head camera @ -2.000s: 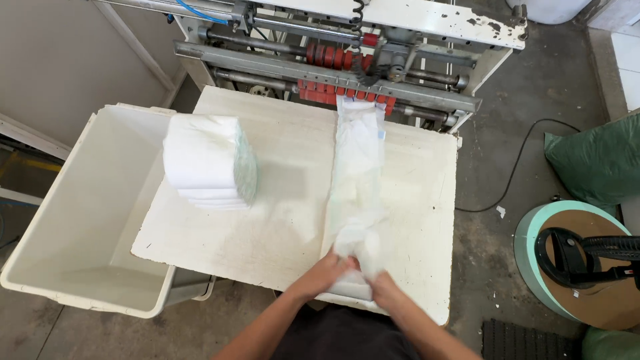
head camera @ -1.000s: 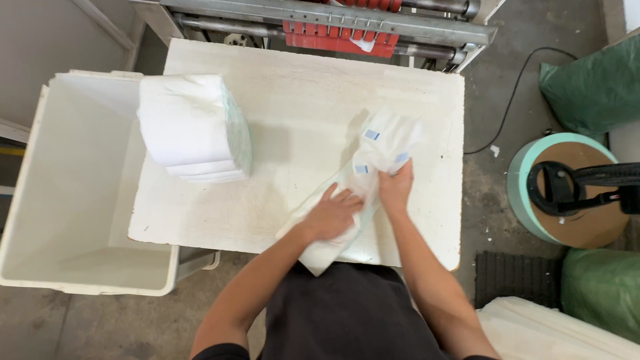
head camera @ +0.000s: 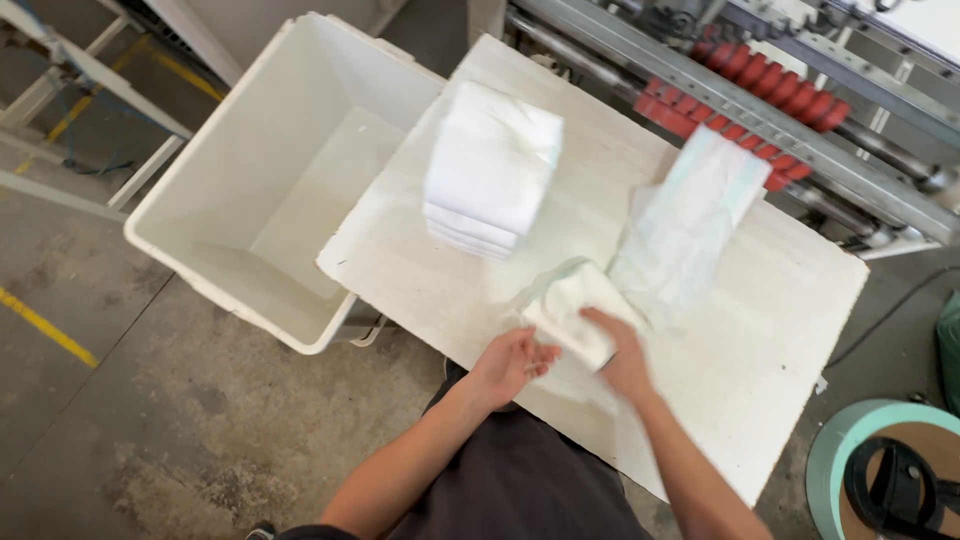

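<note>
In the head view my right hand [head camera: 622,352] grips a folded white diaper [head camera: 581,311] by its right side, low over the front part of a white board table [head camera: 757,360]. Just left of it, my left hand [head camera: 517,364] is apart from the diaper, fingers spread and slightly blurred, holding nothing. A stack of folded white diapers [head camera: 487,165] stands toward the table's left end. Another diaper [head camera: 694,214], laid out long, reaches from the machine's red rollers [head camera: 780,82] onto the table, its near end close to the folded one.
A large white plastic bin [head camera: 217,274] stands against the table's left side. Steel bars of the machine [head camera: 750,112] run along the far edge. At the lower right is a roll with a pale green rim [head camera: 825,457]. A dark cable [head camera: 892,307] lies on the floor.
The diaper under my hands is now folded into a compact piece, and my left hand is off it. Another long diaper has come out at the red rollers. The view has turned and shifted left.
</note>
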